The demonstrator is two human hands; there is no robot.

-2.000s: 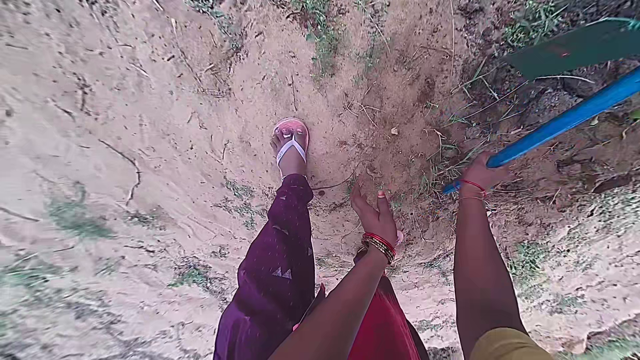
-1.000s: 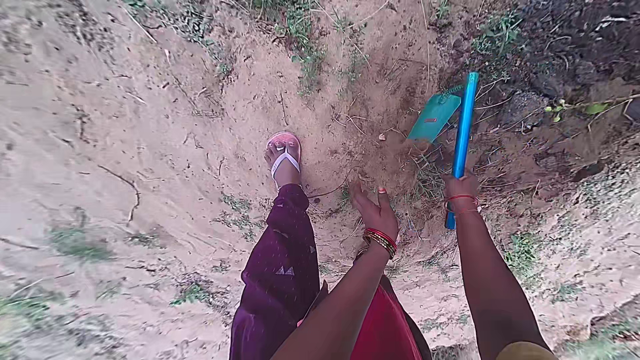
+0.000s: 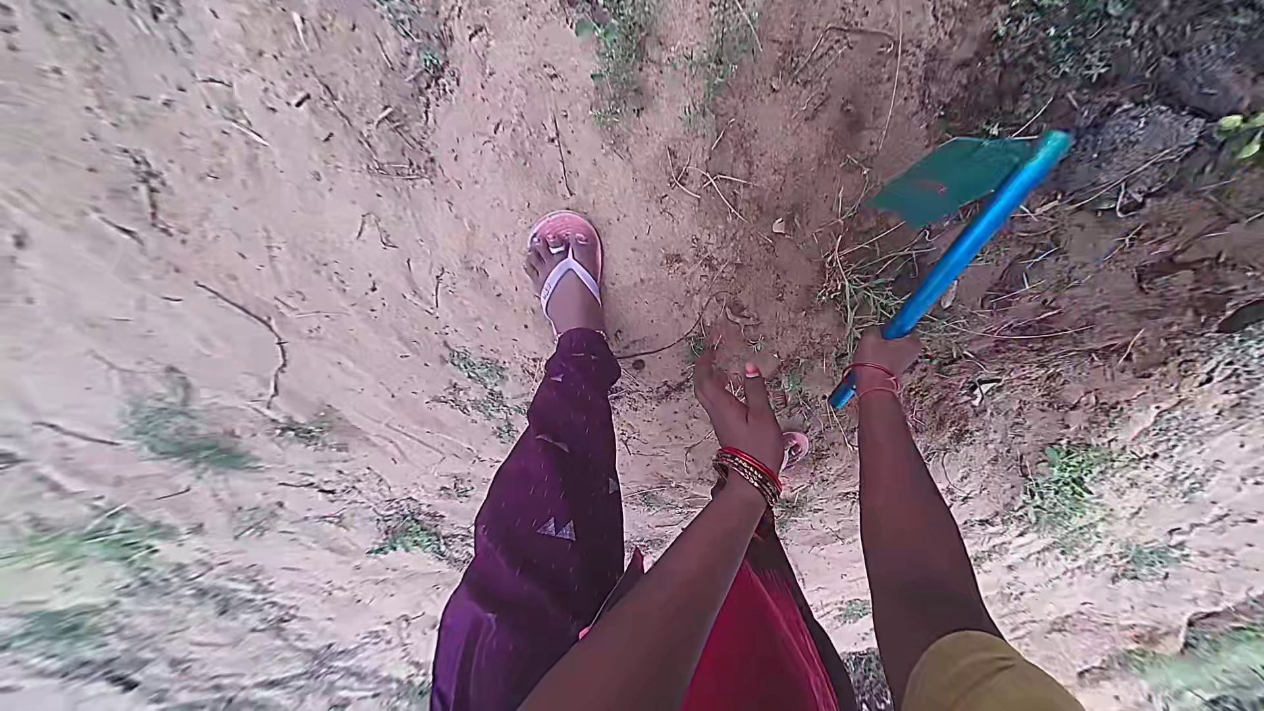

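Observation:
My right hand (image 3: 887, 355) grips the blue handle (image 3: 973, 247) of a hoe-like tool near its lower end, and a short end of the handle sticks out below the fist. A flat green blade (image 3: 953, 180) sits at the handle's upper end, to its left, over the soil. Whether the blade touches the ground cannot be told. My left hand (image 3: 739, 410) holds nothing; its fingers are apart and partly blurred, left of the handle. Red and gold bangles circle the left wrist, and thin red bands the right.
Sandy ground (image 3: 395, 197) with twigs and grass tufts spreads around. One foot in a pink sandal (image 3: 566, 259) with white straps stands left of centre; part of another sandal (image 3: 793, 447) shows behind my left wrist. Darker, lumpy soil (image 3: 1136, 148) and a leafy sprig (image 3: 1246, 133) lie at upper right.
The tool swung from the upper right edge in toward the middle, then tilted somewhat to the right again. My right hand keeps its hold; my left hand stays nearly in place.

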